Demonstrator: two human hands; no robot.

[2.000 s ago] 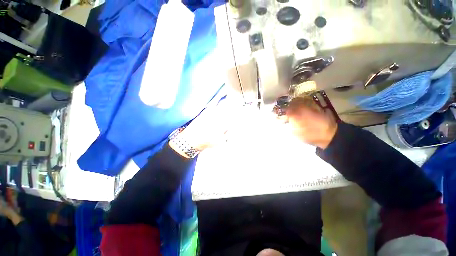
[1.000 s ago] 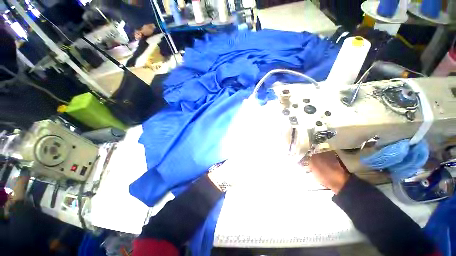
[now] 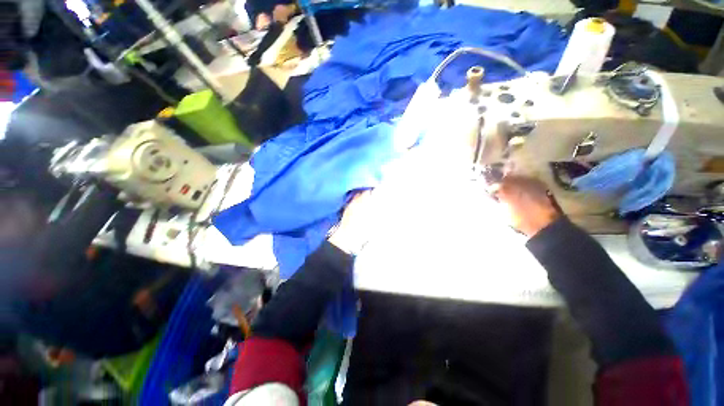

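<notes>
The cream sewing machine head [image 3: 587,119] stands at the upper right. Its needle area is mostly lost in glare. My right hand [image 3: 525,204] is at the needle area, fingers bent beside the small metal parts; what its fingers hold cannot be told. My left hand [image 3: 355,222] lies at the left edge of the glare, washed out, on or beside the blue garment cloth [image 3: 306,181]. Its fingers are lost in the light. The cloth runs from my left hand up into a crumpled pile [image 3: 429,59] behind the machine head.
A white thread cone [image 3: 587,49] stands behind the head. Light blue strands [image 3: 627,178] hang at its right, above a dark round device [image 3: 679,238]. Another cream machine [image 3: 159,162] is at left, with a green box [image 3: 208,115] behind it. Blue cloth [image 3: 702,333] lies at lower right.
The view has swung, so the bench, cloth and machine sit differently in the picture. My right hand stays at the needle area and my left hand stays by the cloth's edge.
</notes>
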